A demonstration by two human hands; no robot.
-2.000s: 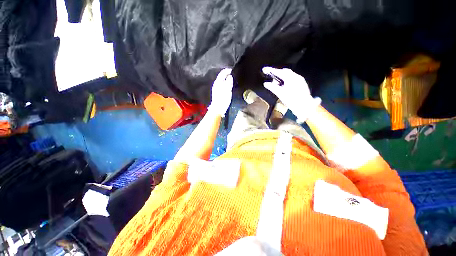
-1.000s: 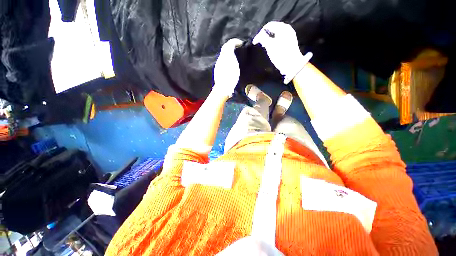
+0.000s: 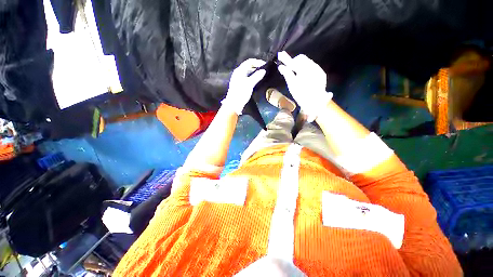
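Note:
A black coat [image 3: 194, 43] lies over the table's near edge, its shiny wrinkled lining showing. My left hand [image 3: 244, 84], in a white glove, pinches the coat's edge between thumb and fingers. A dark piece of cloth hangs below that hand. My right hand [image 3: 304, 81], also gloved in white, is close beside it on the right. A tiny dark tool, perhaps thread snips, shows at its fingertips and is mostly hidden by the fingers. The fingertips of both hands nearly meet at the coat edge.
The white tabletop [image 3: 84, 70] shows at the upper left between dark garments. A red-orange stool [image 3: 179, 120] stands under the table's edge. An orange-yellow seat or box [image 3: 443, 100] is at the right. Blue plastic crates [image 3: 465, 195] stand at the lower right and also lower left.
My hands came together at the coat edge from being apart, went further up the coat, then moved back down slightly toward me. The dark cloth below my left hand now hangs lower.

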